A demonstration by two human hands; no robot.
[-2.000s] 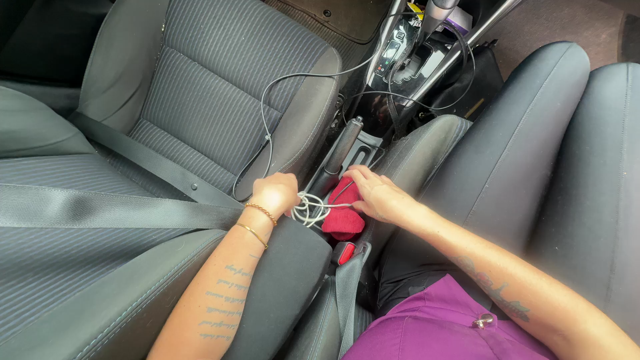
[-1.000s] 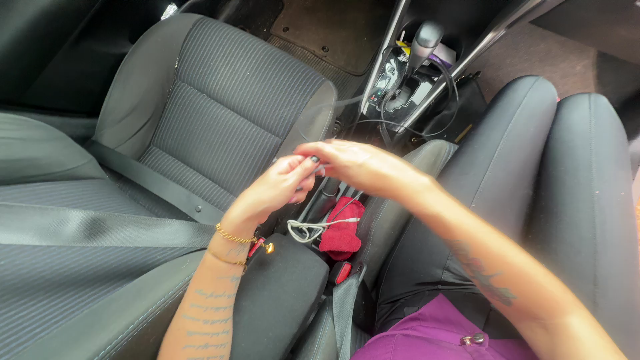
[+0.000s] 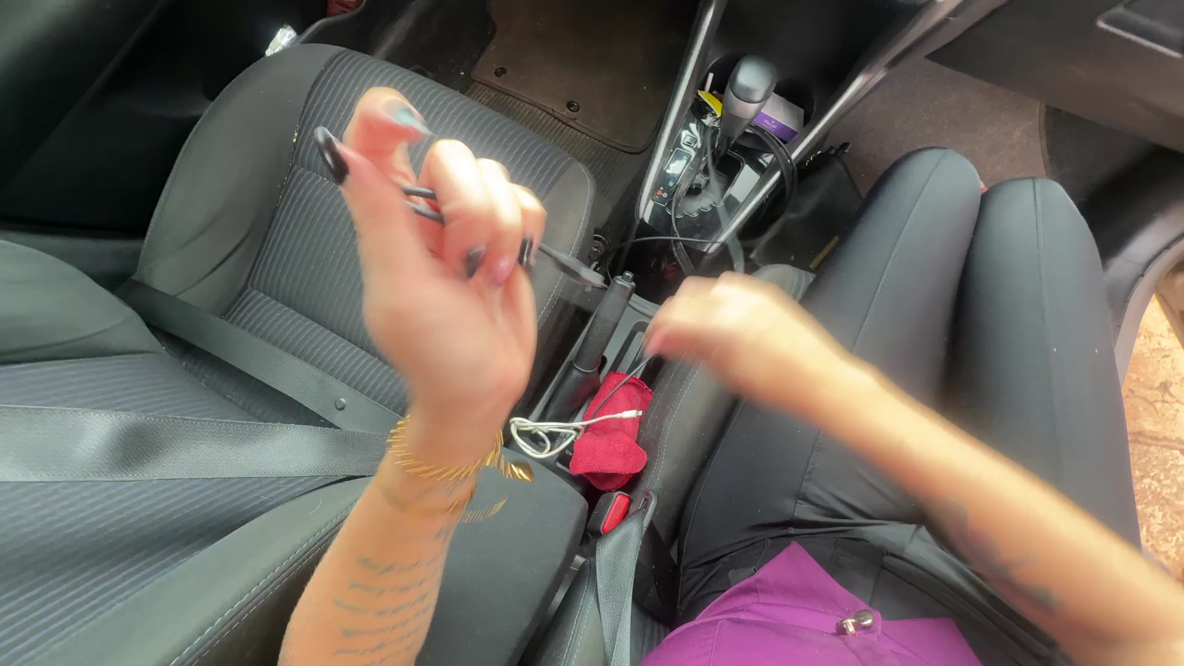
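Raised above the passenger seat, my left hand (image 3: 453, 277) is curled around a dark cable (image 3: 573, 268), with loops of it showing between the thumb and fingers. My right hand (image 3: 731, 324) is blurred beside the handbrake lever (image 3: 603, 324); a thin dark cable runs down from near its fingertips, and whether it grips that cable is unclear. Below the hands, a coiled white cable (image 3: 546, 437) lies partly across a crumpled red cloth (image 3: 610, 453) in the console tray behind the handbrake.
The gear lever (image 3: 747, 88) stands ahead, with dark cable looped around it and a purple-and-white box (image 3: 779, 117) beside it. A red seat belt buckle (image 3: 610, 511) sits next to the armrest (image 3: 504, 555). The striped passenger seat (image 3: 370, 176) is at left.
Two seconds ago both hands were at the white cable and red cloth; a second ago they met above the console. Now they are apart, the left raised, the right beside the handbrake.
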